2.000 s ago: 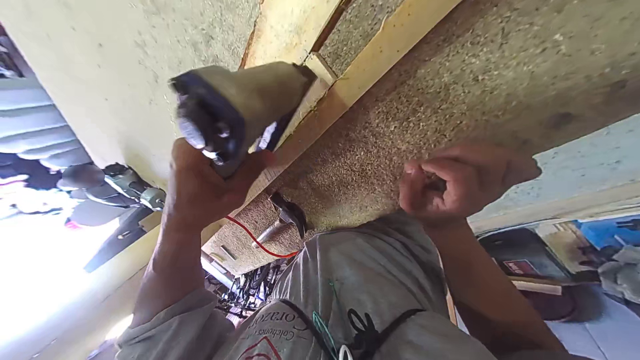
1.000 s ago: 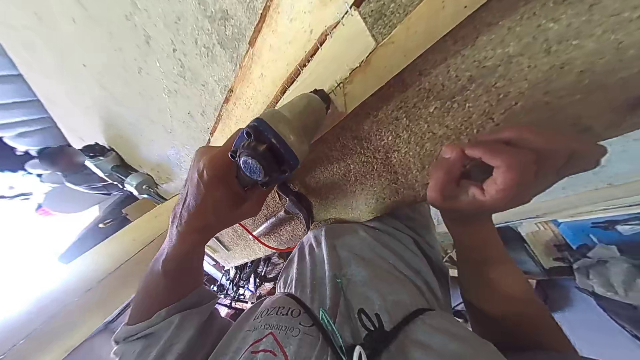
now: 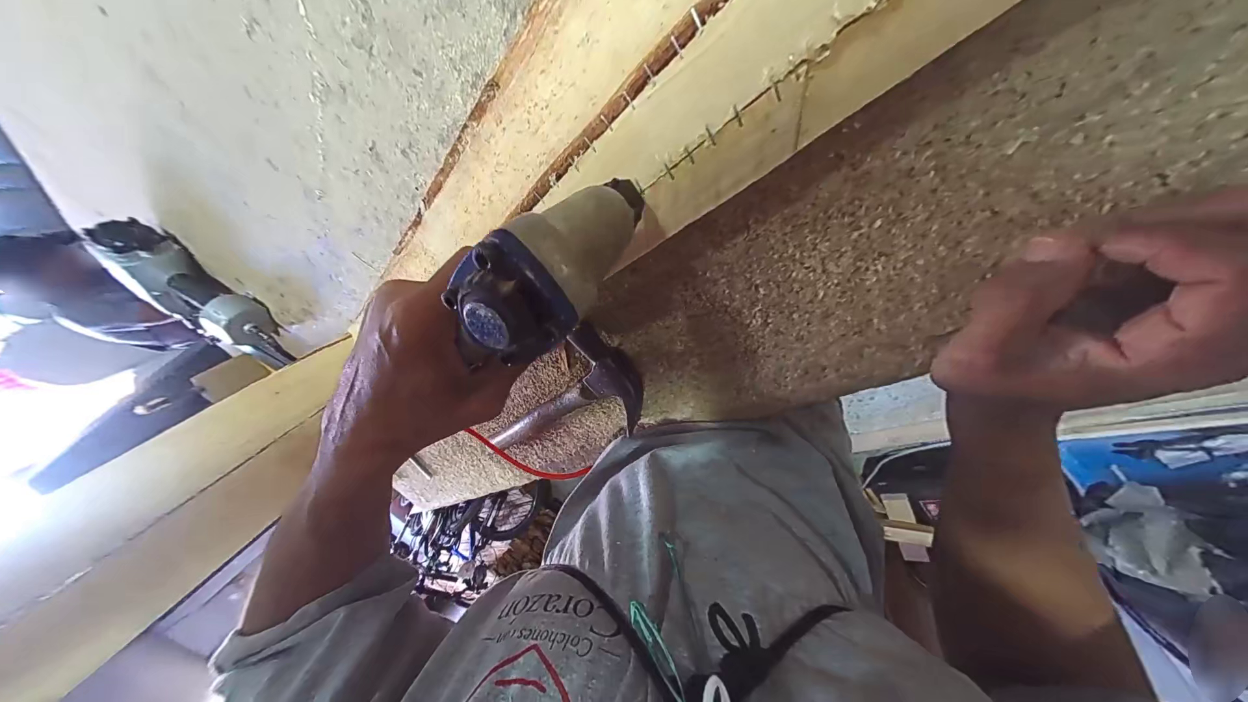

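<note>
My left hand (image 3: 409, 361) is closed around a pneumatic staple gun (image 3: 556, 263) with a pale body and a blue-edged cap. The gun's dark nose meets a pale board (image 3: 741, 146), at the end of a line of staples (image 3: 711, 137) set across a seam. Below the gun, a claw hammer (image 3: 609, 380) lies on the rough particle board (image 3: 780, 283), its head close to my knee. At the right, my right hand (image 3: 1092, 312) is held over the board, thumb and fingers curled into a ring, with nothing visible in it.
Another power tool (image 3: 195, 292) rests by the long wooden beam (image 3: 175, 507) at left. A red cord (image 3: 526, 468) curves beneath the hammer. A person (image 3: 58, 283) is partly visible at far left. Tangled dark items (image 3: 478, 536) lie below, with crumpled material (image 3: 1150, 536) at lower right.
The staple gun, tilted sideways two seconds ago, has been turned in my left hand, its nose now on the board's seam. My right hand has moved outward to the right. The view has shifted nearer the work.
</note>
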